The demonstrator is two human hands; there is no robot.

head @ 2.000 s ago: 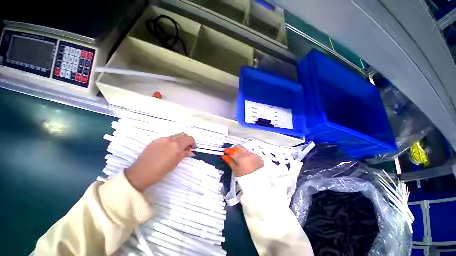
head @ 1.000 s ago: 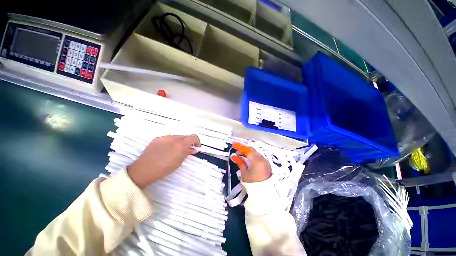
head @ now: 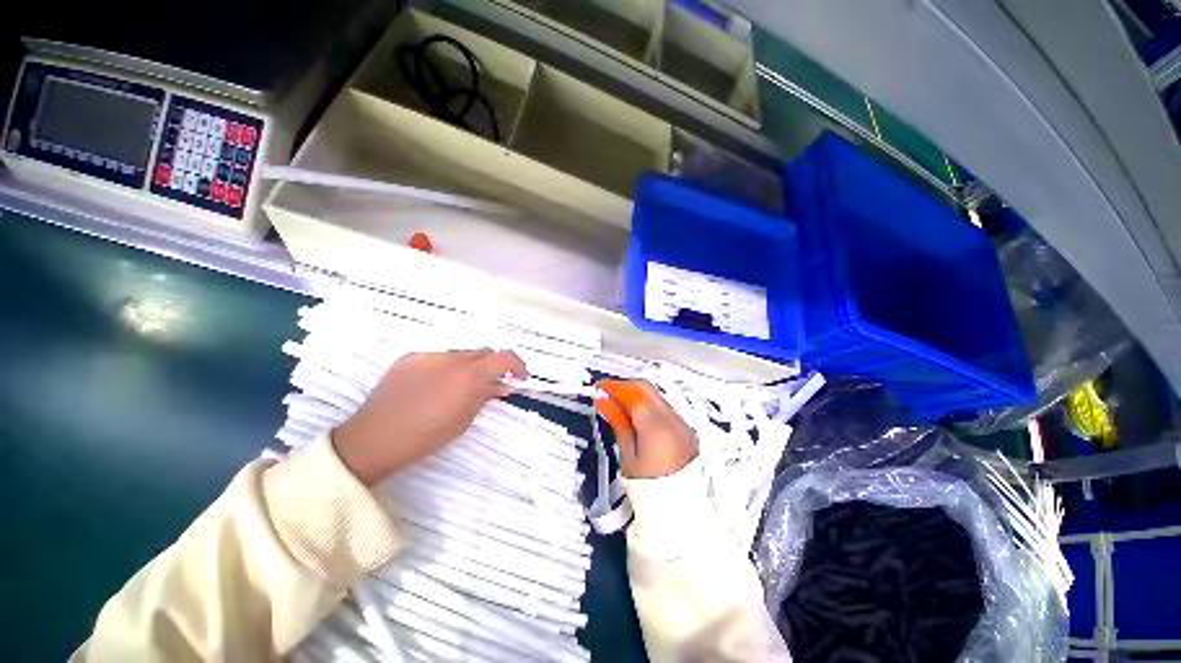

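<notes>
Many straight white strips (head: 479, 518) lie side by side in a broad stack on the dark green mat. My left hand (head: 434, 402) rests over the upper part of the stack and pinches the end of one white strip (head: 551, 387). The strip reaches right to my right hand (head: 654, 430). My right hand has bright orange (head: 619, 396) at its thumb and finger, which looks like a small tool mostly hidden in the fist. A thin white strip curls down beside the stack, left of my right wrist.
Loose curled white strips (head: 738, 434) lie right of my right hand. A clear bag (head: 777, 538) holds small black pieces. Behind stand a beige divided tray (head: 453, 279), a small blue bin (head: 719, 240), a large blue tote (head: 907, 279) and a scale (head: 130, 143).
Compared with one second ago, the orange tool's parts look closer together and sit at the strip's right end. My left hand has barely moved.
</notes>
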